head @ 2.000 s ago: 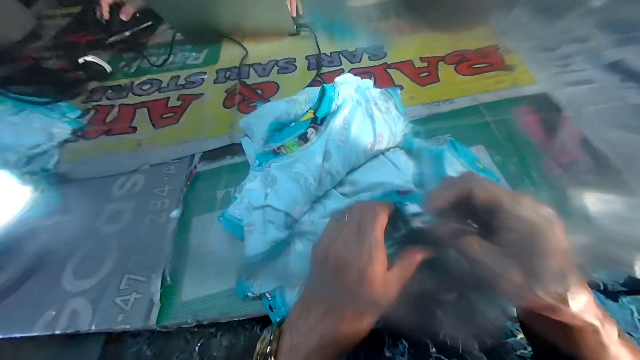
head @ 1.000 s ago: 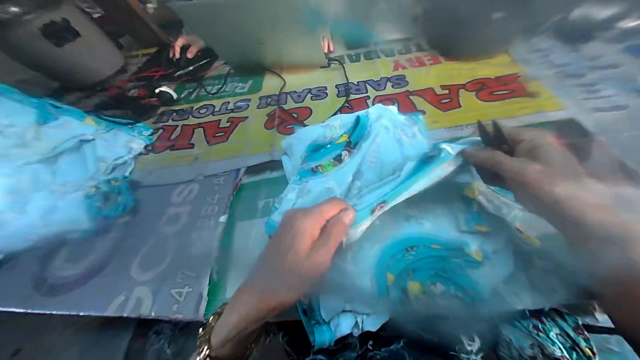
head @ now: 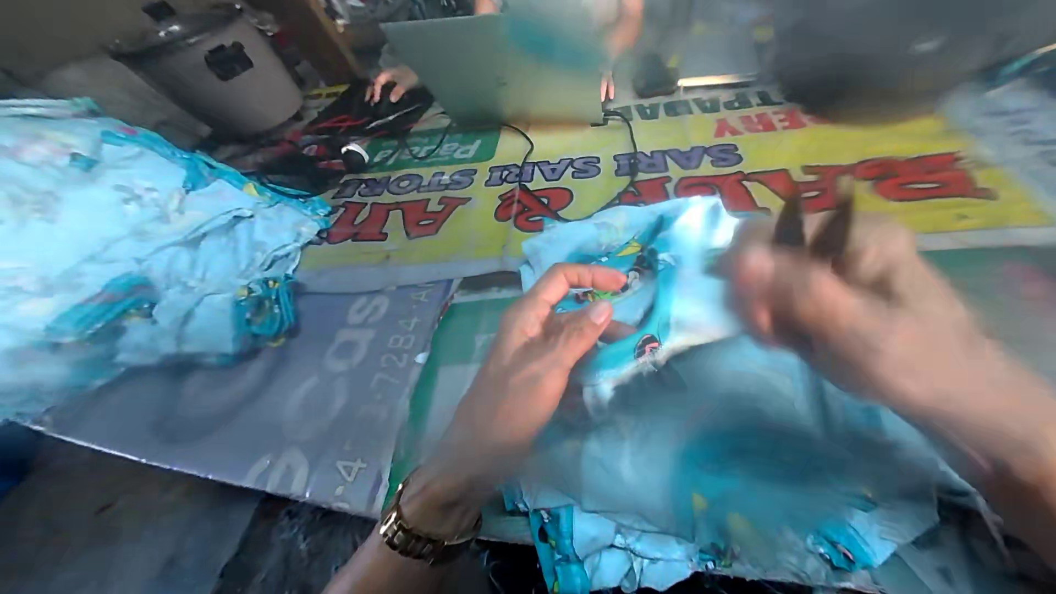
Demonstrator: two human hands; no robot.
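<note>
Light blue printed garments [head: 701,272] with teal trim lie in a loose pile in front of me. My left hand [head: 561,330], with a metal-banded watch [head: 421,528] at its wrist, has thumb and forefinger at the teal neckline of one garment; whether they pinch the cloth is unclear. My right hand [head: 833,280] is blurred at the right side of that garment. Two dark pointed blades [head: 813,227], likely thread snips, stick up from it. The cloth below both hands is blurred.
A large stack of similar blue garments [head: 165,247] lies at the left on a grey printed sheet [head: 330,412]. Behind are a yellow banner [head: 495,231], black cables, a laptop [head: 503,70], a co-worker's hand [head: 393,84] and a grey bin [head: 223,70].
My right hand has come inward from the right, toward my left hand. The garment edge stretched between my hands a second ago is no longer held taut. The view has shifted toward the left.
</note>
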